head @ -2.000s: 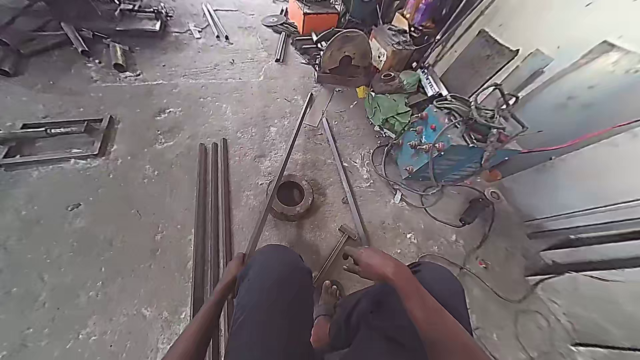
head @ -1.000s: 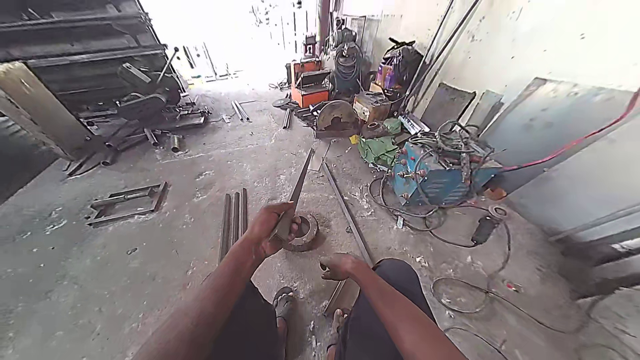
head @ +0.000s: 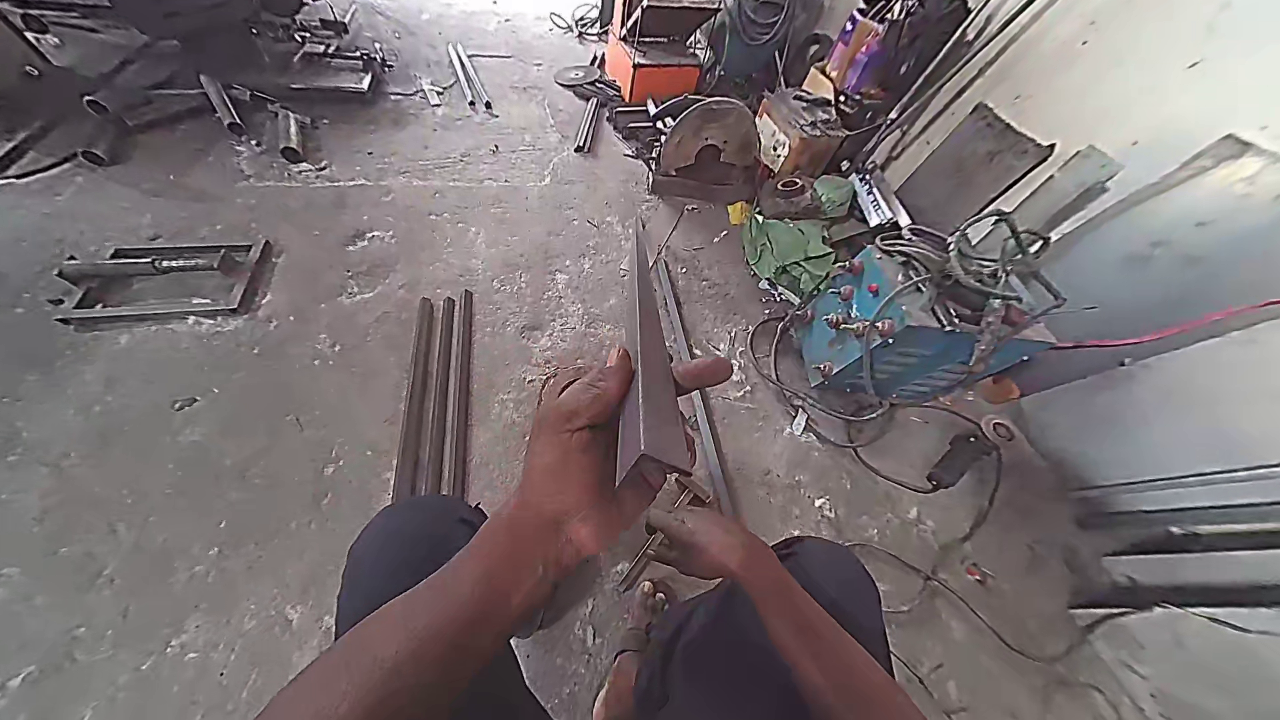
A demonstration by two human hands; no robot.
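Observation:
My left hand [head: 590, 440] grips a steel angle bar [head: 648, 400] near its close end, the bar pointing away from me and raised over the floor. Lower and to the right, my right hand [head: 695, 540] is closed on a hammer [head: 690, 490], whose head shows just above the fingers; the hand hides part of it. A second steel bar [head: 697, 400] lies on the concrete floor, beyond the right hand. Left of my left knee, several long steel bars [head: 437, 400] lie side by side.
A blue welding machine [head: 890, 330] with coiled cables stands right, by the wall. Beyond are a green cloth [head: 788, 252], a cut-off saw [head: 708, 140] and an orange machine [head: 655, 65]. A rectangular steel frame [head: 165, 310] lies left; pipe pieces [head: 290, 135] lie at the back left.
My left hand has raised the angle bar from low beside my left knee to in front of me. The right hand still holds the hammer. The view tilted up, then down again.

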